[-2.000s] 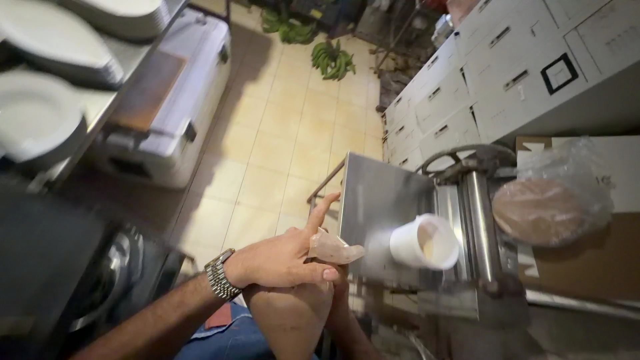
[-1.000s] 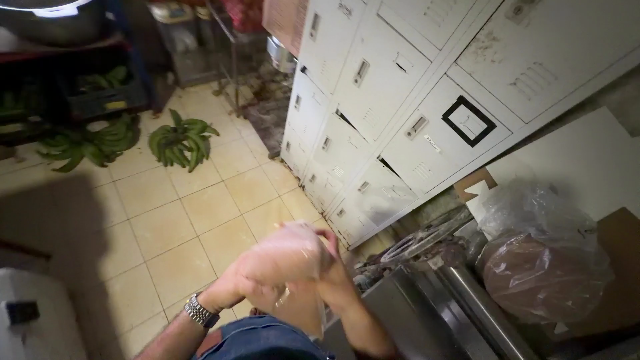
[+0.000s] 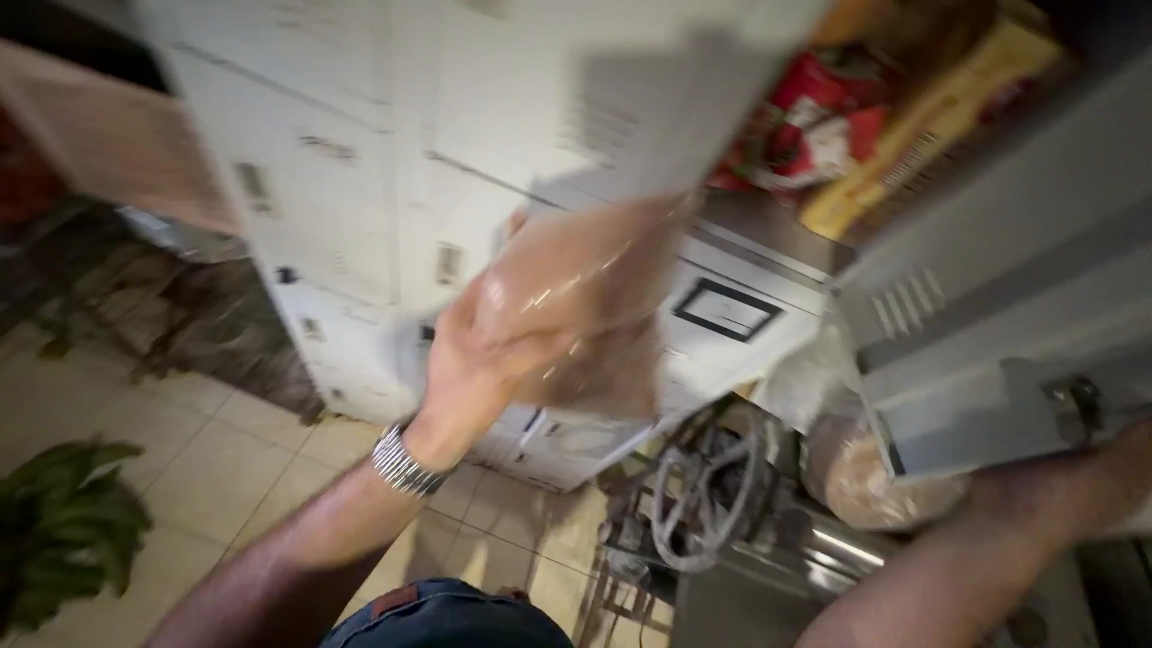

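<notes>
My left hand (image 3: 477, 351), with a metal-band watch on its wrist, grips a clear plastic bag (image 3: 576, 306) of something pinkish-brown in front of the white metal lockers. At the right edge is my right hand (image 3: 1129, 477), mostly cut off by the frame and beside the open locker door (image 3: 981, 297); whether it holds the door cannot be told. Inside the open locker compartment, red-and-white packages (image 3: 819, 126) lie beside a yellow box (image 3: 927, 126).
White lockers (image 3: 360, 180) fill the middle. Below right stand a machine with a spoked handwheel (image 3: 711, 504) and metal rollers, and another plastic bag (image 3: 882, 468) with brownish contents. Green bananas (image 3: 72, 531) lie on the tiled floor at left.
A locker door now stands open, showing packages inside. The bag is raised in my left hand, and my right hand has moved away from it to the right. The view has swung toward the lockers.
</notes>
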